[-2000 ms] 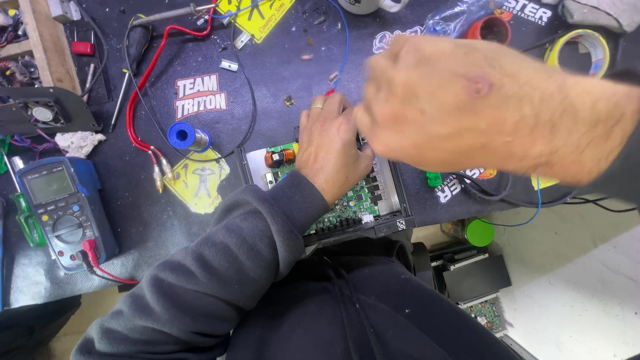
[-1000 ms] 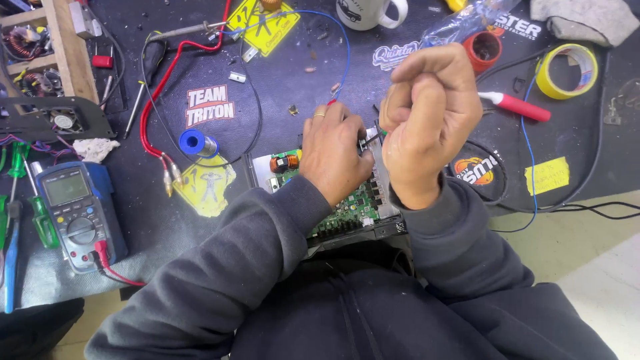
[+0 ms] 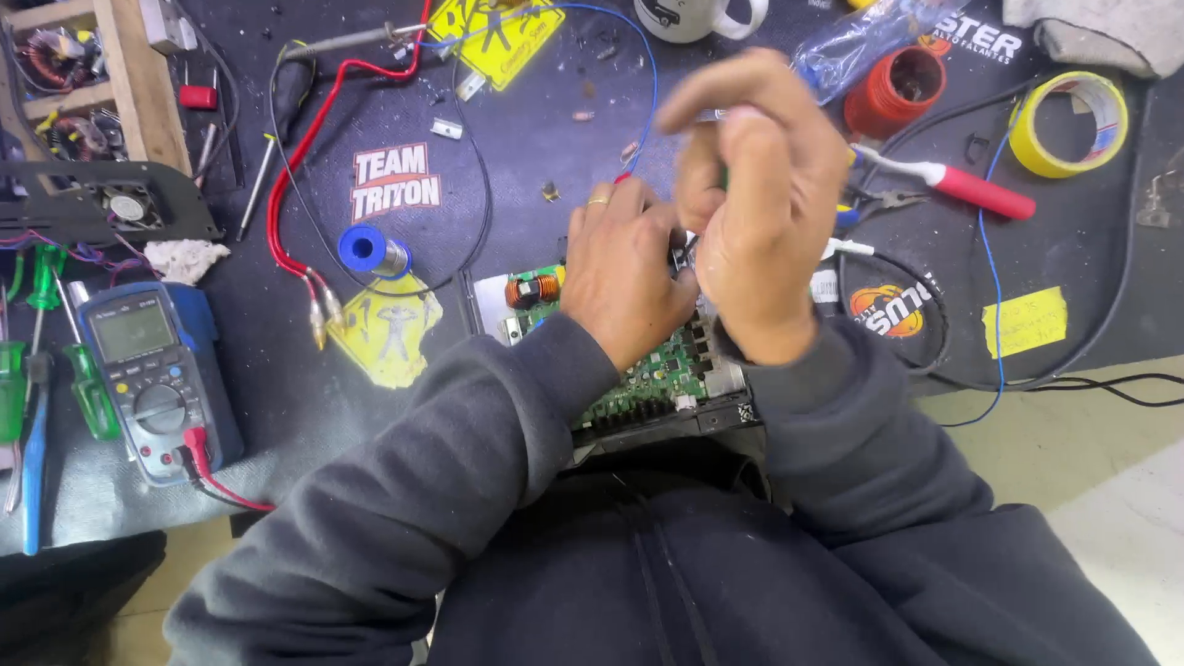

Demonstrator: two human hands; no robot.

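A green circuit board [image 3: 661, 372] with a copper-wound toroid coil [image 3: 534, 290] lies in a black metal chassis [image 3: 712, 421] close to my body. My left hand [image 3: 624, 268] rests over the board's upper part, fingers bent, with a red tip just above them; what the fingertips touch is hidden. My right hand [image 3: 763, 203] is raised above the board's right side, its fingers curled. A sliver of metal and something green show between those fingers, but the object is mostly hidden and blurred.
Left lie a blue multimeter [image 3: 157, 370], green-handled screwdrivers [image 3: 90, 393] and a solder spool [image 3: 374, 252]. A mug [image 3: 689, 18], red container [image 3: 895, 92], yellow tape roll [image 3: 1068, 125], pliers [image 3: 883, 199] and red-handled tool [image 3: 985, 190] lie beyond and right. Cables cross the mat.
My right hand has moved back from its place further over the board two seconds ago, uncovering the tape and red container. My left hand has stayed on the board.
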